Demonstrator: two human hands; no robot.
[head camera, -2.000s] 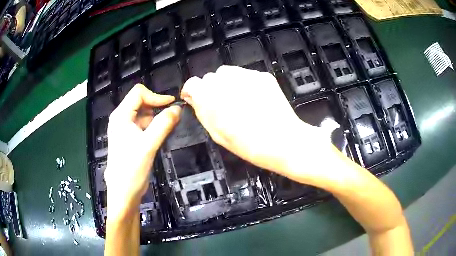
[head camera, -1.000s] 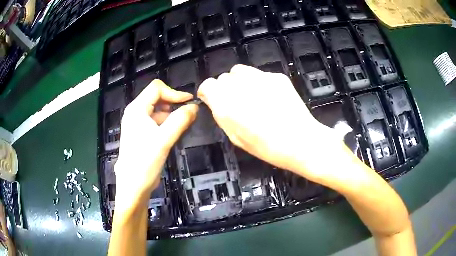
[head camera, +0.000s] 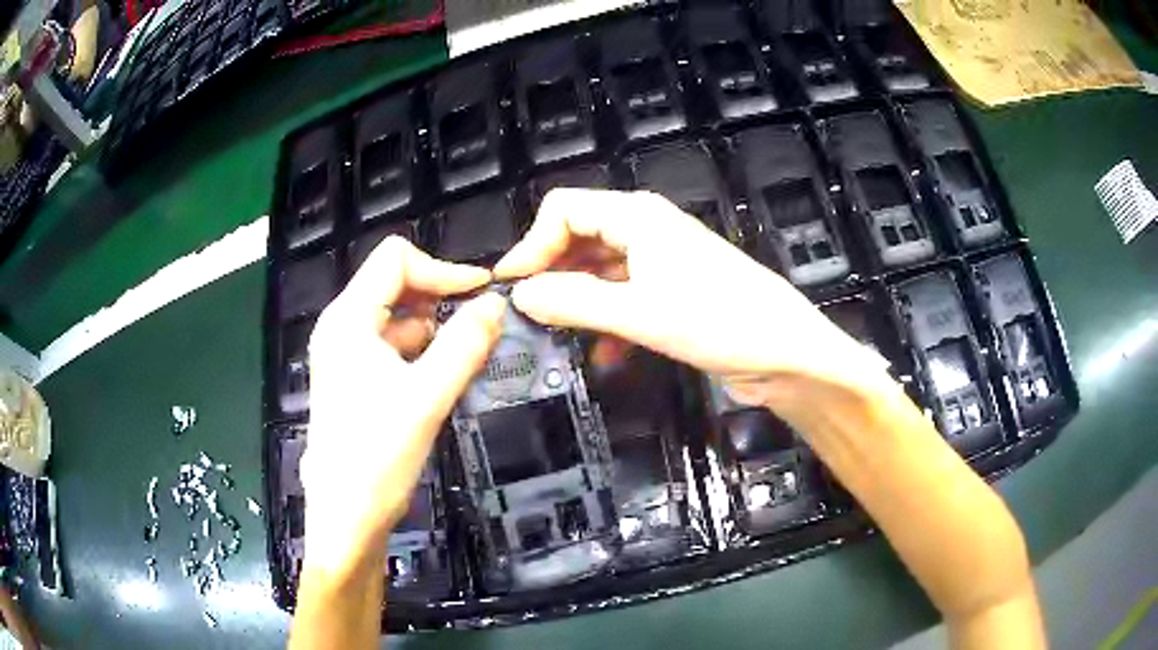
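Note:
A black housing (head camera: 537, 438) is held over the front rows of the glossy black tray (head camera: 660, 587). Its slotted grille and rectangular window face up, with its far end between my fingertips. My left hand (head camera: 394, 368) grips the far left edge of the housing between thumb and index finger. My right hand (head camera: 673, 286) has thumb and index finger at the same end, close to the left fingertips. Whether a small part is between the right fingertips is hidden. Other housings (head camera: 794, 210) lie in the tray pockets.
Loose small whitish and dark parts (head camera: 203, 508) lie on the green bench left of the tray. A second black tray (head camera: 191, 57) is at the back left. A tan sheet (head camera: 1022, 51) and a lined white label (head camera: 1126, 199) lie at the right. A cream round object (head camera: 23, 425) is at the left edge.
My right hand has turned and opened its palm side, with the thumb now showing beside the index finger. The housing's grille is now uncovered. The whole view has shifted slightly.

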